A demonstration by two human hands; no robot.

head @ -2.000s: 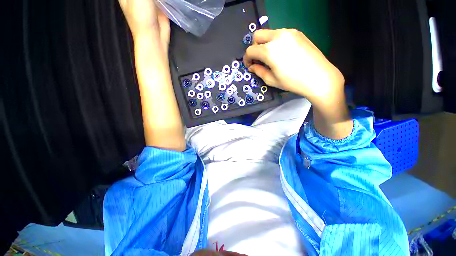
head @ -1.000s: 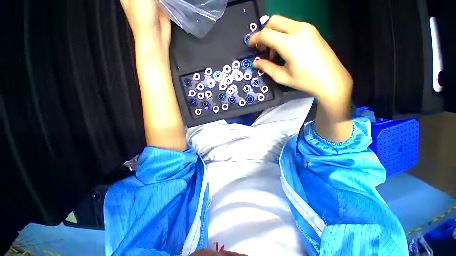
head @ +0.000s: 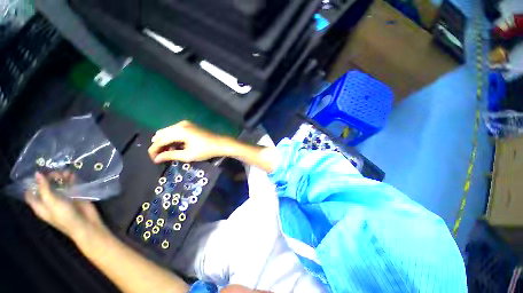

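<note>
A clear plastic bag with several ringed parts inside lies over the left side. My left hand is at its lower edge, fingers curled on the plastic. The black tray holds many small ringed parts with pale rings in its recess nearest me. My right hand is over the tray's far right part, just beyond the recess, with fingers bent and fingertips close together; whether a part is between them cannot be told.
A green mat lies beyond the tray. Stacked black trays stand behind it. A blue perforated stool is at the right, beside a pack of dark parts partly behind my right sleeve. Blue floor has a yellow line.
The view has turned right, so the stool, stacked trays and floor show. The bag with parts inside is now in full view. My right hand's fingers have come closer together.
</note>
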